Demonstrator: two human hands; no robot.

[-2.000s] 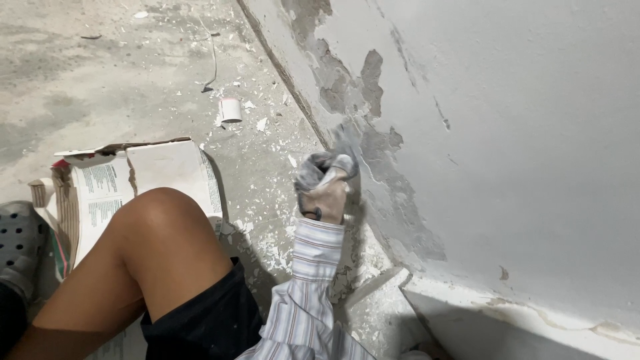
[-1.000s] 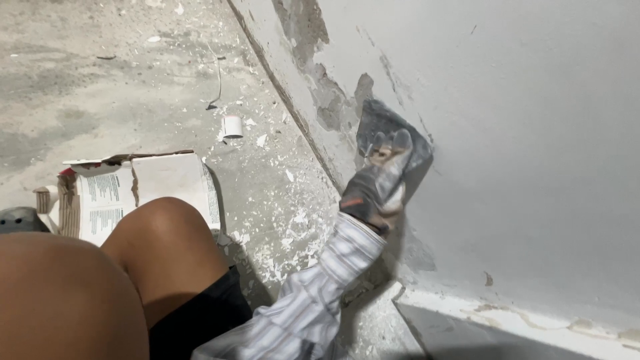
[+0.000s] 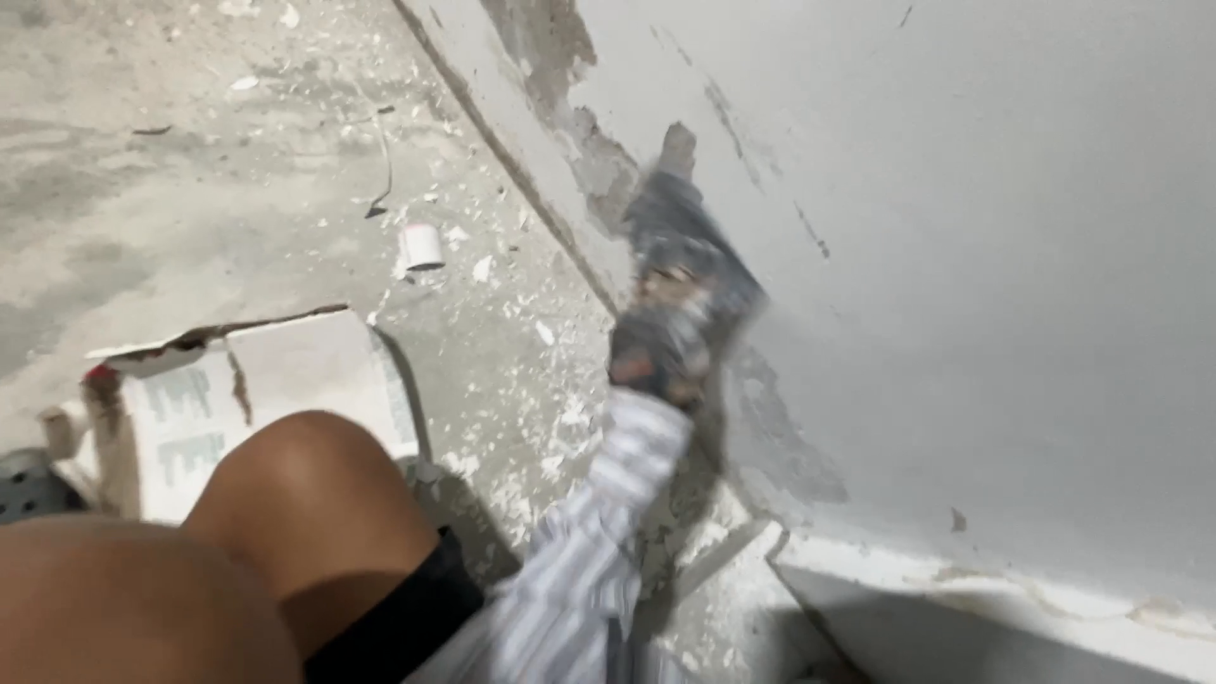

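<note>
Blurred by motion, my right hand (image 3: 665,323) is against the peeling painted wall (image 3: 912,237), with a striped sleeve behind it. It is closed on a dark grey flat piece (image 3: 698,223), which lies on the wall beyond the fingers; whether this is sandpaper or a stiff blade cannot be told. Grey bare patches (image 3: 608,171) show around and above it, and another patch (image 3: 784,427) lies below right of the hand. My left hand is not in view.
Paint flakes (image 3: 560,418) litter the concrete floor beside the wall. A small white cylinder (image 3: 423,247) and a thin wire (image 3: 387,161) lie there. A torn printed cardboard piece (image 3: 285,370) rests by my bent knees. A pale ledge (image 3: 997,589) meets the wall at lower right.
My right hand was near the wall's base two seconds ago, then higher on the wall with the dark piece spread under it. The knee at lower left has come into view since the first frame.
</note>
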